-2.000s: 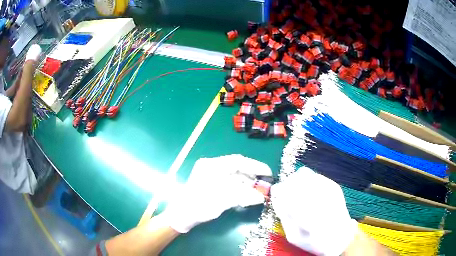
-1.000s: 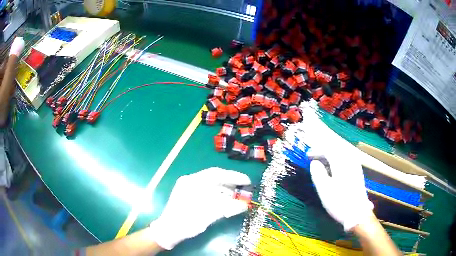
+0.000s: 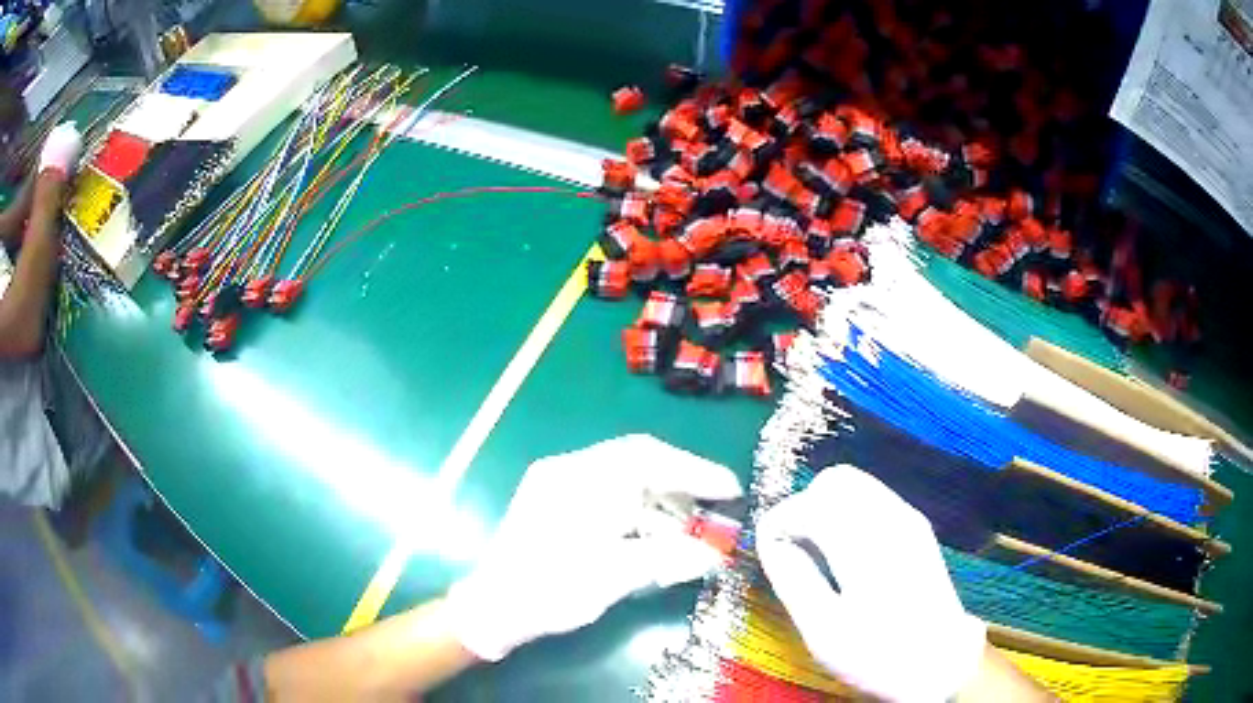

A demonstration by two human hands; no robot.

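My left hand [image 3: 591, 543], in a white glove, holds a red-and-black connector housing [image 3: 715, 533] between thumb and fingers, low in the middle. My right hand [image 3: 866, 584], also gloved, is just right of the housing, with thumb and fingertips pinched close to its wired side. A single blue wire [image 3: 1079, 547] runs out beyond my right hand across the black and green wires; the end at my fingertips is mostly hidden. Whether its tip is inside the housing cannot be told. Blue wires [image 3: 948, 419] lie bundled at the right.
Loose connectors [image 3: 742, 220] are heaped at the back. Tan dividers [image 3: 1099, 501] separate white, blue, black, green and yellow wires. Wired connectors [image 3: 254, 291] lie at left beside a pale tray [image 3: 296, 89]. Another person's gloved hand [image 3: 61, 147] is far left. A printed sheet [image 3: 1195, 96] hangs upper right.
My right hand has moved from the blue bundle down and left to the housing, and a blue wire now trails from it. My left hand still holds the housing.
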